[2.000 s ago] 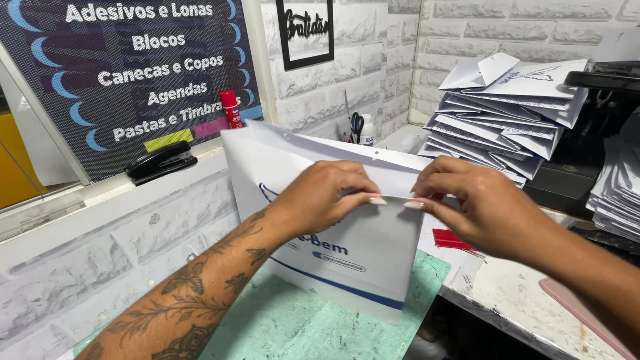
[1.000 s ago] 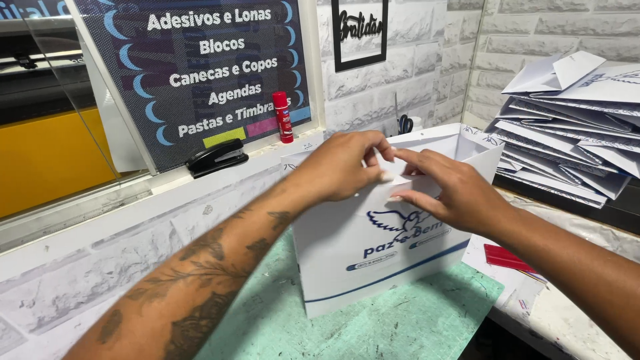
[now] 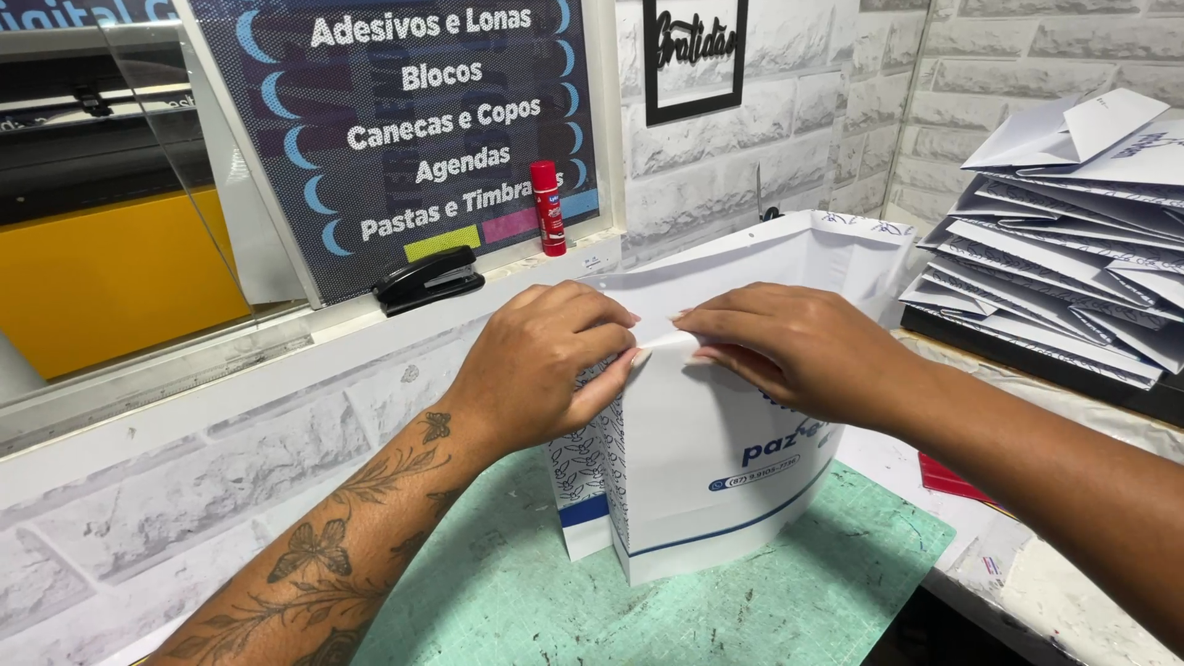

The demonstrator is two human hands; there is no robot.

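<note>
A white printed paper bag stands upright, its top open, on a green cutting mat. Blue print and a blue stripe mark its front, and its side panel is patterned. My left hand pinches the bag's top rim at the near left corner between thumb and fingers. Just to the right, my right hand has its fingers over the same rim, thumb on the outer face; part of the print is hidden behind it.
Folded white paper bags are piled at the right. A black stapler and a red glue stick rest on the ledge behind. A red flat item lies right of the mat. Scissors show partly behind the bag.
Both hands have moved along the bag's rim to its left corner. The bag has turned, so its patterned side panel now shows. The view has shifted to the left.
</note>
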